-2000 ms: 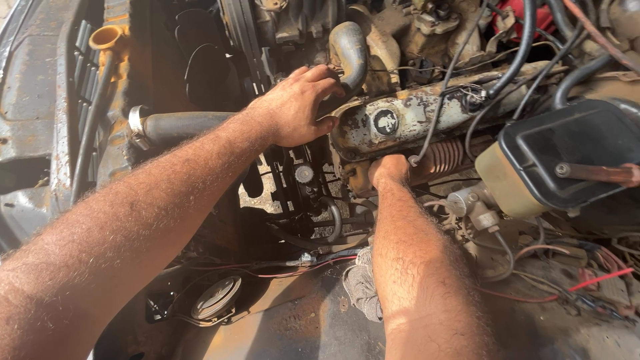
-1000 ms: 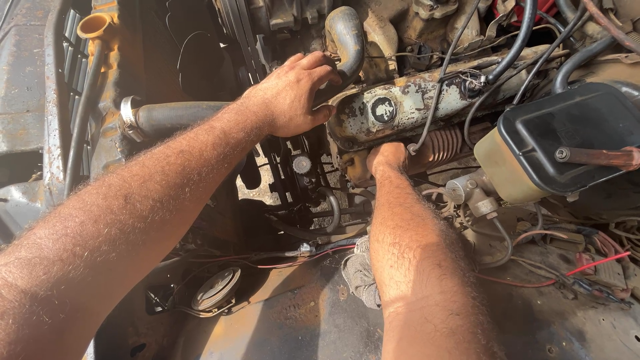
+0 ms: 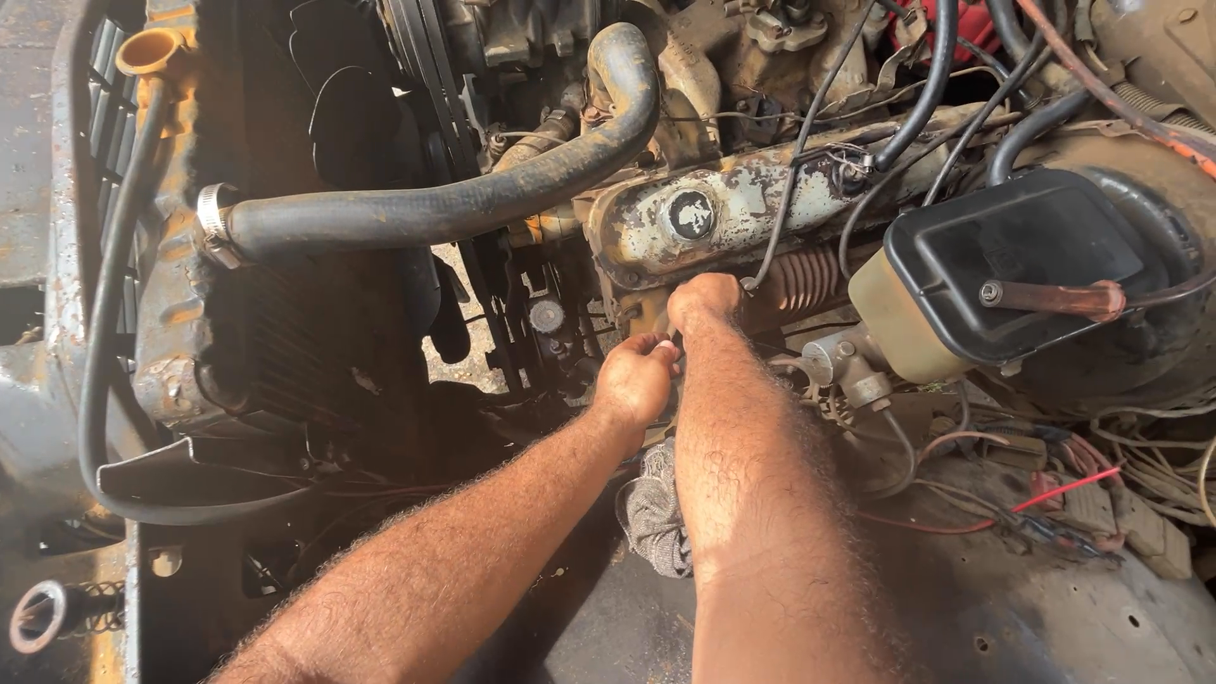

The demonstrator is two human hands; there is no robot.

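Note:
Both of my hands reach in at the side of the engine, just below the worn, paint-flaked valve cover [image 3: 750, 204]. My right hand [image 3: 705, 302] is curled against the engine beside the ribbed, rusty metal part [image 3: 803, 280]; what its fingers touch is hidden. Lower and to its left, my left hand [image 3: 638, 380] has thumb and fingertips drawn together close to my right wrist, and whether something small is between them cannot be told. A crumpled grey cloth [image 3: 655, 513] lies under my forearms. The thick radiator hose [image 3: 446, 211] crosses above my left hand.
At left stands the rusty radiator [image 3: 176, 313] with its filler neck [image 3: 150, 52] and a hose clamp [image 3: 218, 225]. The black-lidded brake fluid reservoir [image 3: 1026, 261] sits right of my right hand. Loose wires [image 3: 1054, 489] lie at lower right; thin cables hang over the valve cover.
My left hand has left the radiator hose by the valve cover's front end and come down beside my right wrist. My right hand stays in nearly the same place. The view has shifted somewhat.

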